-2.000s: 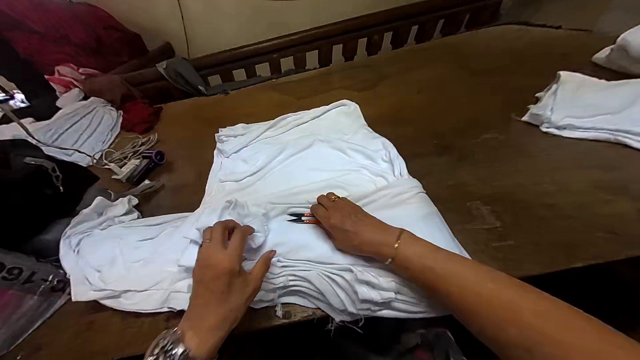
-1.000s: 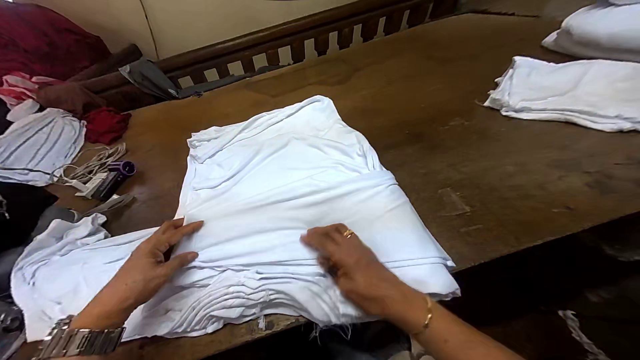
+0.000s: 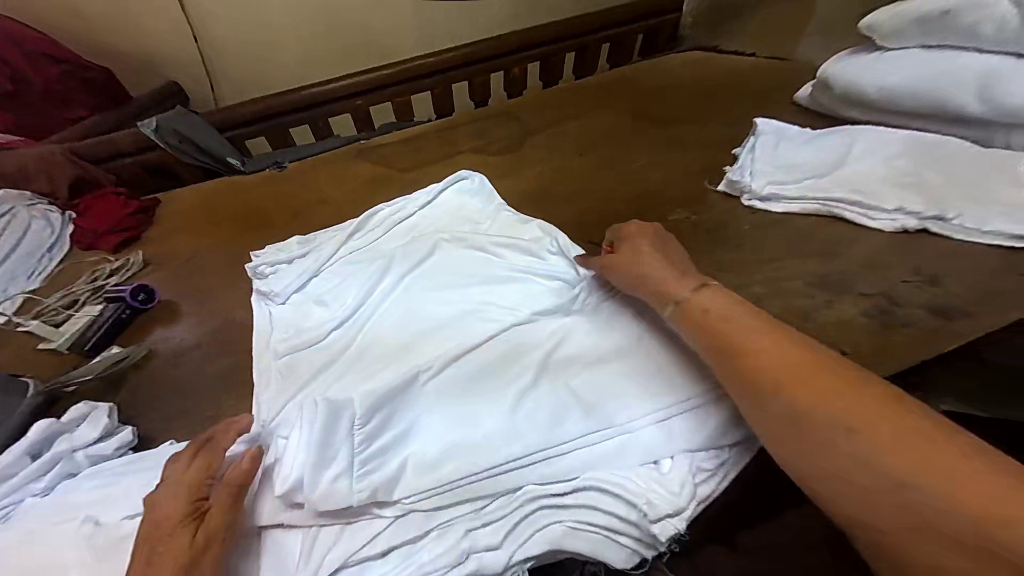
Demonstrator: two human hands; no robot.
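A stack of white garments point(image 3: 448, 336) lies on the wooden table in front of me, with layered hems along its near side. My left hand point(image 3: 196, 496) is at the stack's lower left edge, thumb and fingers pinching the cloth there. Across the stack, my right hand point(image 3: 640, 260) grips its upper right edge between thumb and fingers; a small orange-red thing shows at those fingers, too little of it visible to name. More white cloth point(image 3: 80, 496) spreads out to the left of my left hand.
Folded white cloth point(image 3: 880, 180) lies at the right, with white bundles point(image 3: 920, 88) behind it. Toward the left are a coiled cord point(image 3: 88, 288), a dark device with a purple ring point(image 3: 116, 320) and a red cloth point(image 3: 116, 218). A slatted wooden rail point(image 3: 448, 64) runs behind the table point(image 3: 592, 136).
My right hand has moved from the middle of the stack out to its upper right edge. The small snips seen under my right hand two seconds ago no longer lie on the cloth.
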